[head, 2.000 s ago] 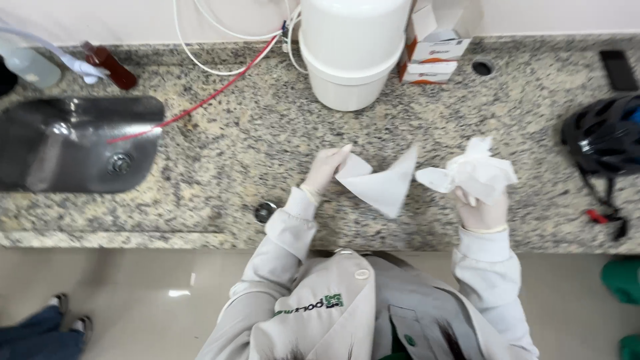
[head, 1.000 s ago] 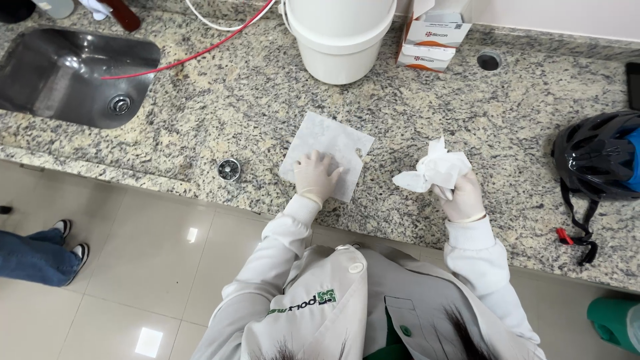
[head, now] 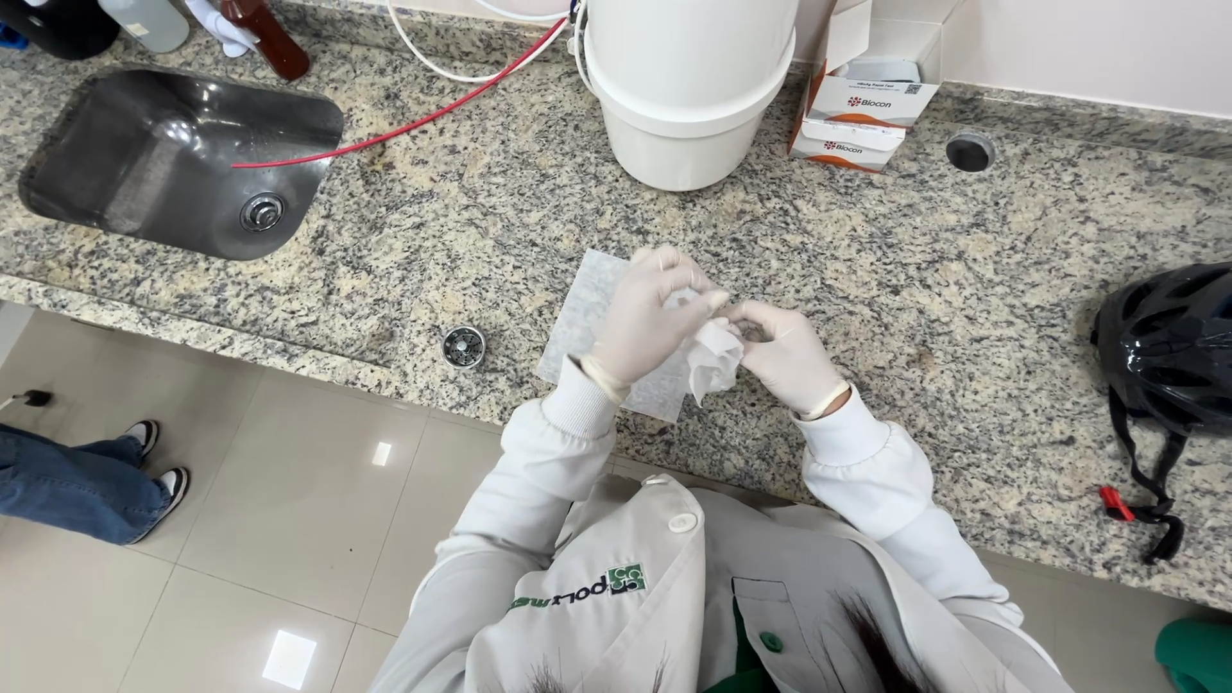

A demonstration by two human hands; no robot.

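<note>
A flat white paper sheet (head: pixel 577 313) lies on the granite counter, partly beneath my gloved left hand (head: pixel 650 313). That hand is bent over the sheet, with thumb and fingertips meeting the other hand's fingertips; whether it grips anything there is hidden. My gloved right hand (head: pixel 784 351) holds a crumpled white paper tissue (head: pixel 714 358) between its fingers, over the sheet's right edge. To the left of the sheet, a small round metal strainer (head: pixel 463 346) rests near the counter's front edge.
A steel sink (head: pixel 183 164) is at left, with a red tube (head: pixel 414 125) reaching into it. At the back stand a white bucket (head: pixel 683 106) and cardboard boxes (head: pixel 847 135), near a round hole (head: pixel 970 151). A black helmet (head: pixel 1169 346) lies right. A person's legs (head: pixel 82 481) show lower left.
The paper sheet, held raised at first, now lies on the counter. My right hand has moved left with the crumpled tissue and meets my left hand, which was pressed flat on the sheet.
</note>
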